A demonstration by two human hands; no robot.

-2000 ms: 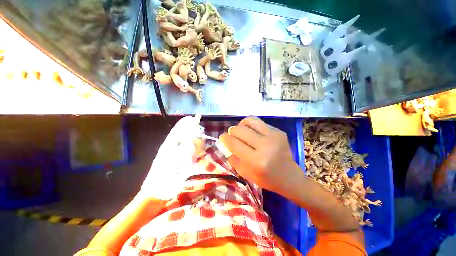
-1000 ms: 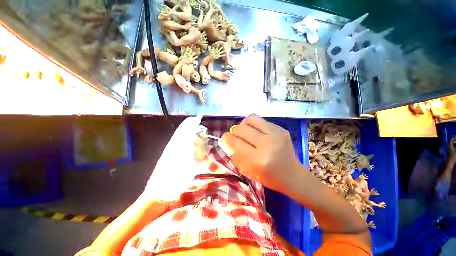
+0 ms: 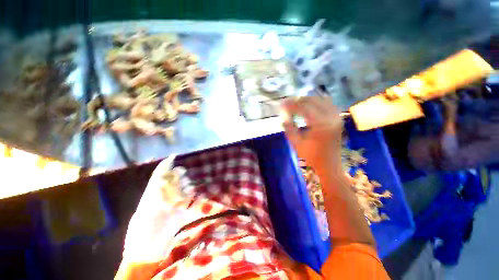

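My left hand (image 3: 158, 202), in a glaring white glove, is over the left of my lap with its fingers closed around a tan limb (image 3: 174, 183), partly hidden and blurred. My bare right hand (image 3: 313, 117) is raised at the bench's front edge, just right of and below the work board (image 3: 249, 87). It is blurred; a small white bit shows at its fingertips, but I cannot tell what it holds. The small white round pot (image 3: 272, 83) sits on the board. A pile of tan limbs (image 3: 148, 76) lies on the bench to the left.
A blue crate (image 3: 394, 191) with limbs (image 3: 364, 188) stands right of my lap, partly behind my right forearm. A white spiked holder (image 3: 314, 63) is right of the board. A yellow tray (image 3: 383, 113) is at right. Another person's arm (image 3: 450, 142) shows far right. A dark cable (image 3: 112, 128) crosses the bench's left.
My right hand has left my left hand and moved up and right to the bench edge. The view has turned and blurred. My left hand still holds the limb over the lap.
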